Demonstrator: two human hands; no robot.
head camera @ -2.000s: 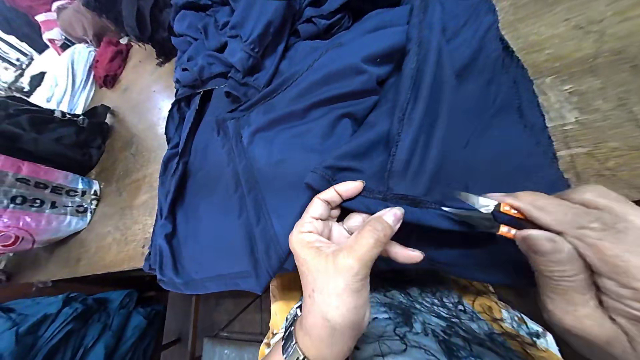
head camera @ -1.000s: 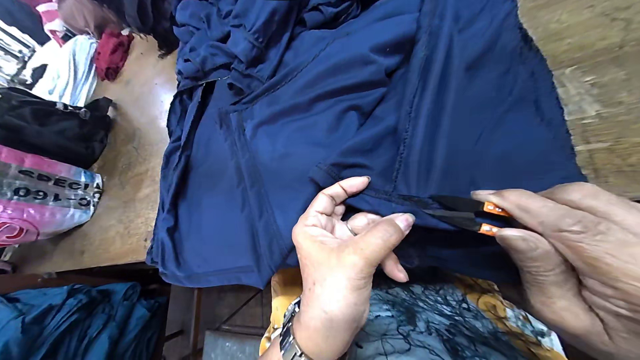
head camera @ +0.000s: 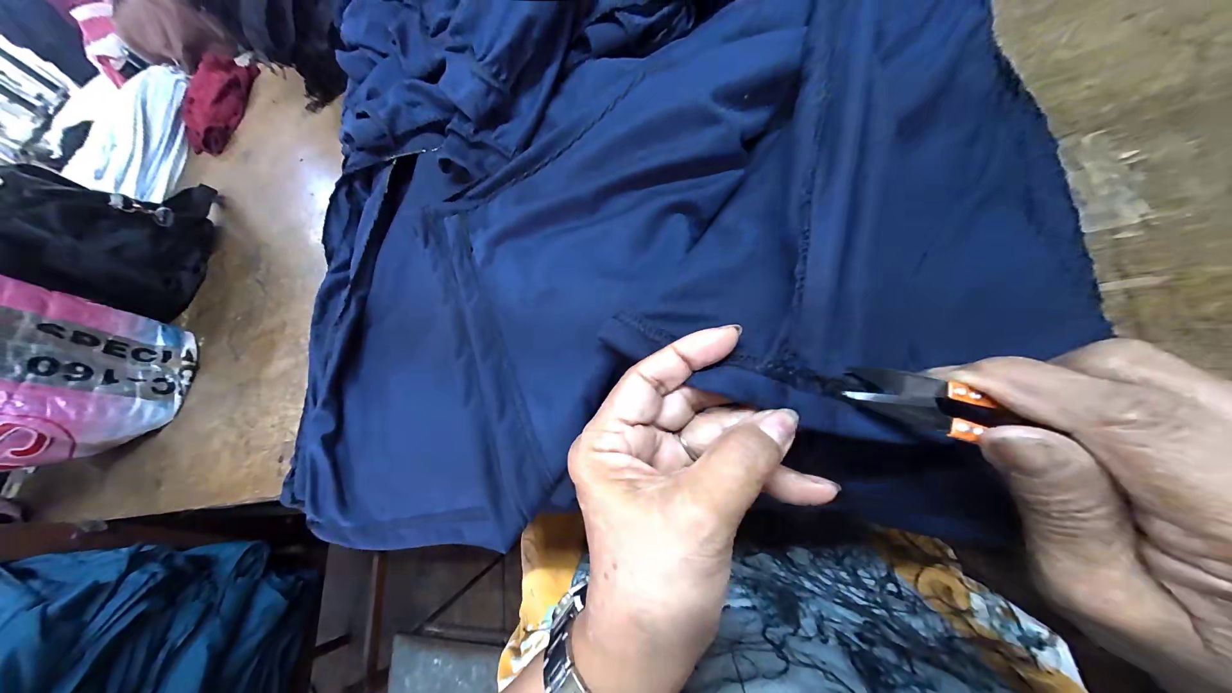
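Navy blue fabric with overlocked seams lies spread over a wooden table, bunched up at its far end. My left hand, palm up, grips the seamed near edge of the cloth between thumb and fingers. In my right hand is a pair of thread snips with orange parts near the grip. Their blades point left and touch or nearly touch the seam, just right of my left fingertips. The blade tips are slightly parted. My right palm and the rear of the snips are hidden.
Along the left of the wooden table lie a black bag, a pink and clear printed plastic bag, white cloth and dark red cloth. Teal fabric is heaped below the table edge at lower left.
The snips and my right hand have shifted left along the seam since two seconds ago. The blades look closed one second ago and slightly parted now. My left hand keeps its hold on the cloth.
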